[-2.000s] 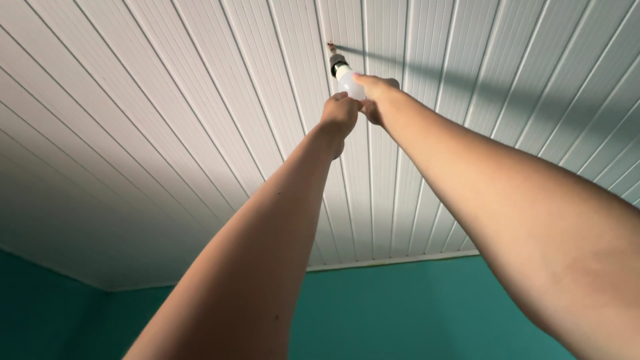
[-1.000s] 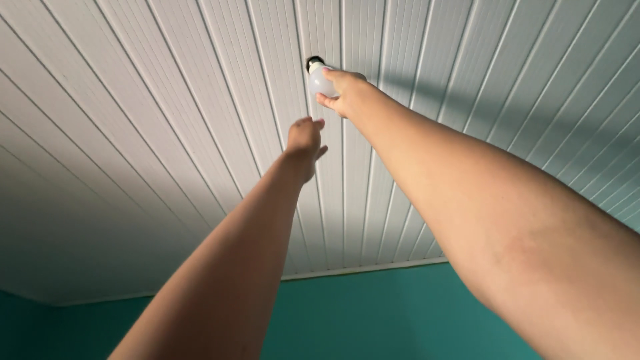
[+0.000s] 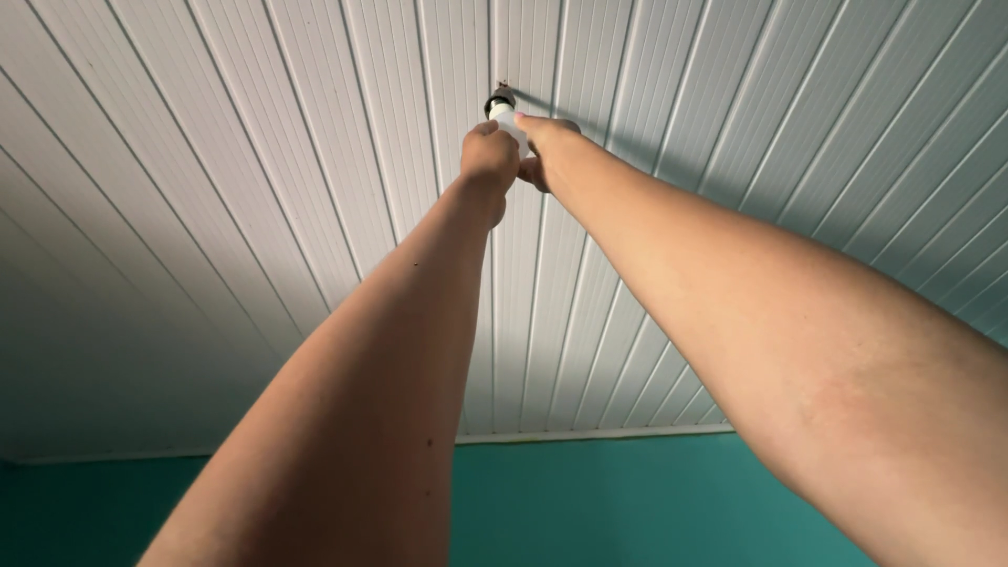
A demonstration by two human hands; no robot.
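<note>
A white light bulb [image 3: 504, 118] points down from a dark lamp socket [image 3: 499, 100] that hangs just below the ceiling. My right hand [image 3: 547, 150] grips the bulb from the right, its thumb near the bulb's neck. Against the bulb's left side is my left hand [image 3: 492, 161], with its fingers curled around it. Both hands cover most of the bulb's round part. Where the bulb's base meets the socket, a narrow light band shows. Above the socket, a small reddish-brown spot or opening [image 3: 502, 83] marks the ceiling panel.
White grooved ceiling panels [image 3: 315, 157] spread overhead, with a shadow running right from the socket. A pale trim strip [image 3: 591, 434] borders the ceiling above a teal wall [image 3: 598, 504].
My left hand was apart from the bulb, below it, one second ago; it has moved up onto the bulb again. My right hand has stayed on the bulb.
</note>
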